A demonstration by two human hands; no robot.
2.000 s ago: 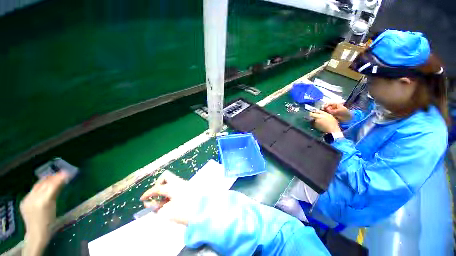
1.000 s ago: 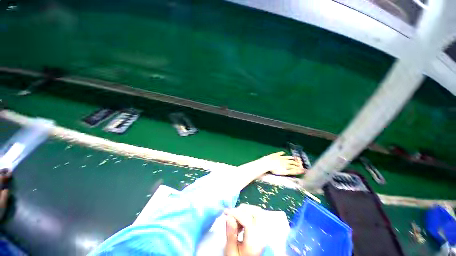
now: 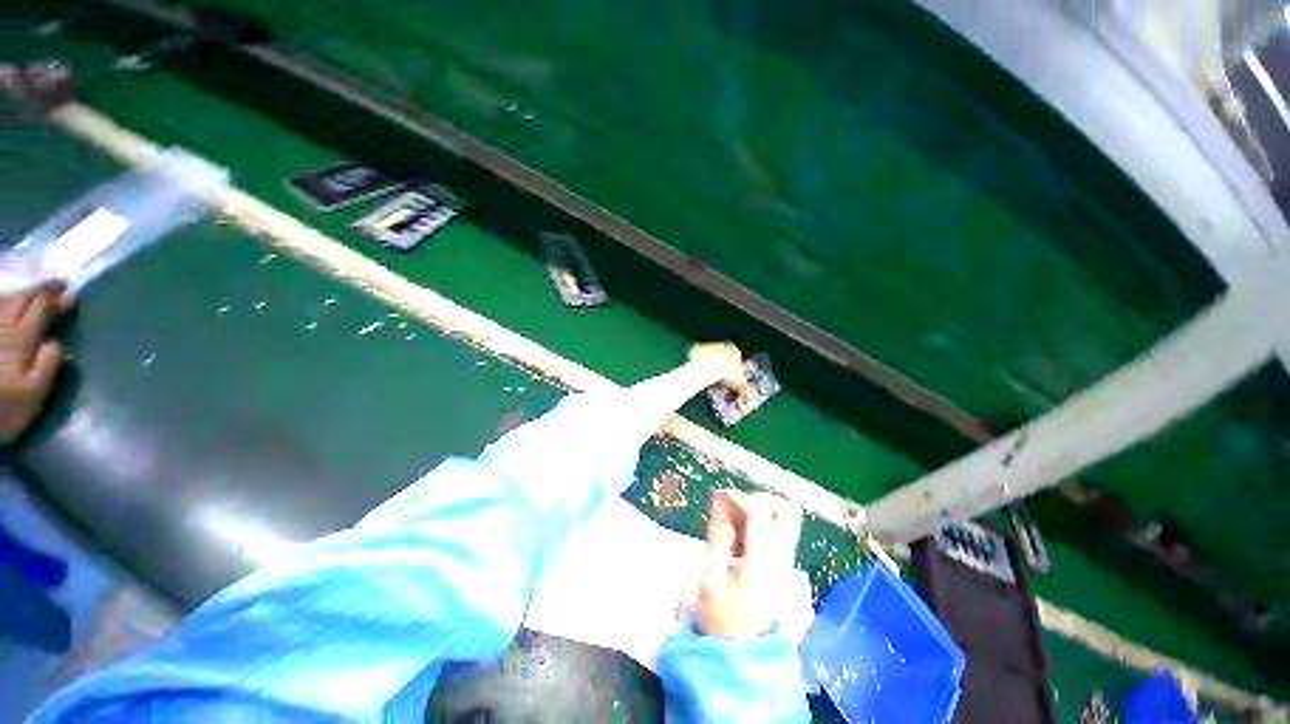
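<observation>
My left hand (image 3: 719, 371) is stretched out over the green conveyor, its fingers on a phone unit (image 3: 750, 395) and seeming to grip its near side. My right hand (image 3: 741, 566) is above white sheets (image 3: 616, 580) on the bench, left of the blue bin (image 3: 888, 651). Its fingers are curled close together. It is blurred, and I cannot tell whether it holds something thin. Tiny pale bits lie on the bench beyond it and inside the bin.
More phone units (image 3: 573, 272) lie on the conveyor to the left. A whitish edge strip (image 3: 467, 328) borders the bench. A pale post (image 3: 1047, 410) and black tray (image 3: 976, 622) are at right. Another person's hand (image 3: 26, 354) is by a clear bag (image 3: 128, 234) at far left.
The view has swung left from the neighbouring worker and tilted. My left hand has reached a phone unit near the post and shifted left along the belt with it. My right hand stays over the sheets.
</observation>
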